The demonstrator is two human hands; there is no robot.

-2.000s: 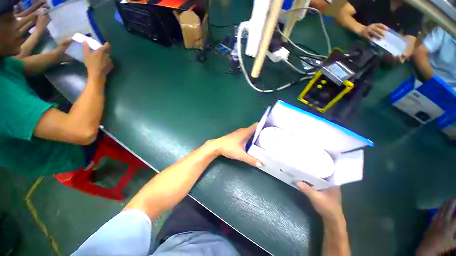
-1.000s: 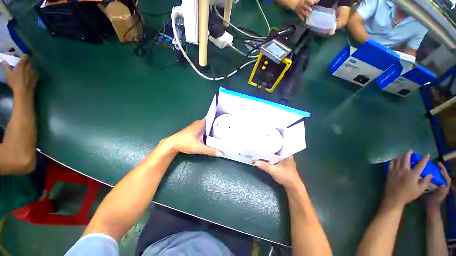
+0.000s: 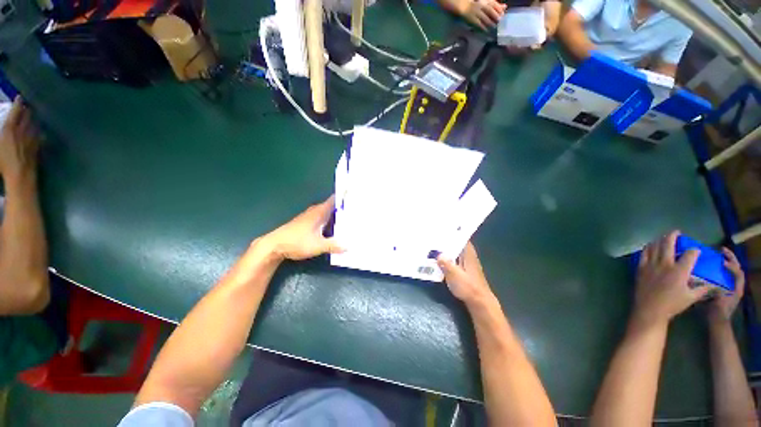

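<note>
The retail box point(image 3: 388, 242) is held in both hands above the dark green table, its white front with small dark marks and a code facing me. Its large white top panel point(image 3: 409, 179) stands up, and a white side flap point(image 3: 477, 213) sticks out at the right. The inside of the box does not show as it did before. My left hand point(image 3: 304, 233) grips the left end, thumb on the front. My right hand point(image 3: 461, 271) grips the lower right corner, thumb on the front.
A yellow and black tester point(image 3: 434, 104) with cables lies just behind the box, beside a wooden post point(image 3: 314, 58). A black case point(image 3: 108, 46) and small brown carton point(image 3: 179, 48) are at the back left. Blue and white boxes point(image 3: 592, 92) stand back right. Neighbours' hands point(image 3: 667, 279) hold a blue box at right.
The box has tilted so its front faces me and its contents are hidden. The view has turned right, so the box and surroundings sit further left in the picture. Both hands keep hold.
</note>
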